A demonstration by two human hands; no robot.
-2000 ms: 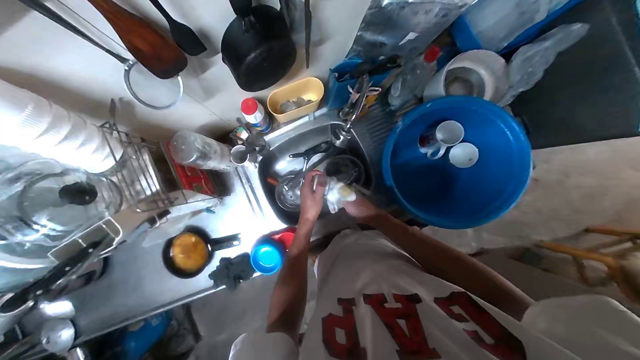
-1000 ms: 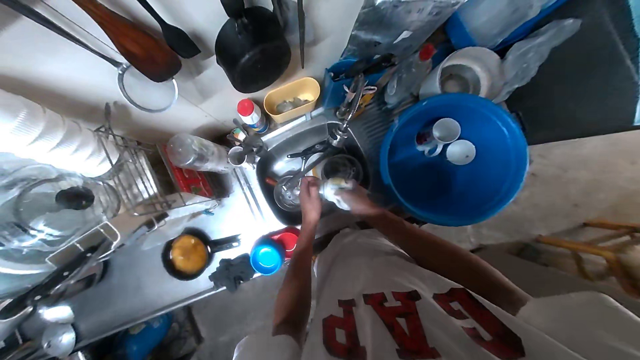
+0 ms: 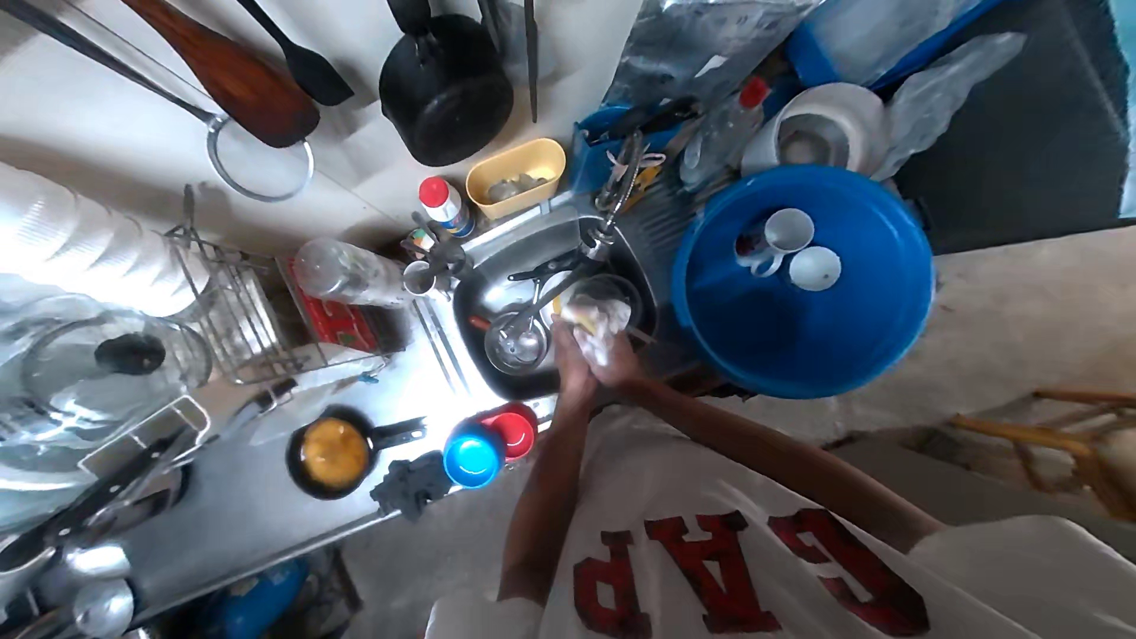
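Both my hands meet over the near right part of a steel sink [image 3: 568, 232]. My left hand [image 3: 572, 359] and my right hand [image 3: 623, 362] are closed around a foam-covered sponge or cloth [image 3: 599, 324], white with some yellow showing. Whether a small dish is inside the foam, I cannot tell. Under and beyond the hands lies a round bowl or lid [image 3: 626, 291], partly hidden. To the left in the sink are a metal strainer or ladle [image 3: 516, 342] and dark-handled utensils [image 3: 543, 268]. The faucet [image 3: 600, 238] rises at the sink's back right corner.
A big blue basin [image 3: 799, 355] holding white cups [image 3: 789, 231] stands right of the sink. Left on the counter are a blue cup [image 3: 473, 457], a red cup [image 3: 515, 432], a small frying pan [image 3: 333, 453] and a dark cloth [image 3: 413, 485]. A yellow tub [image 3: 516, 177] sits behind the sink.
My hands have come closer together around the foamy item and sit a little lower over the sink than two seconds ago.
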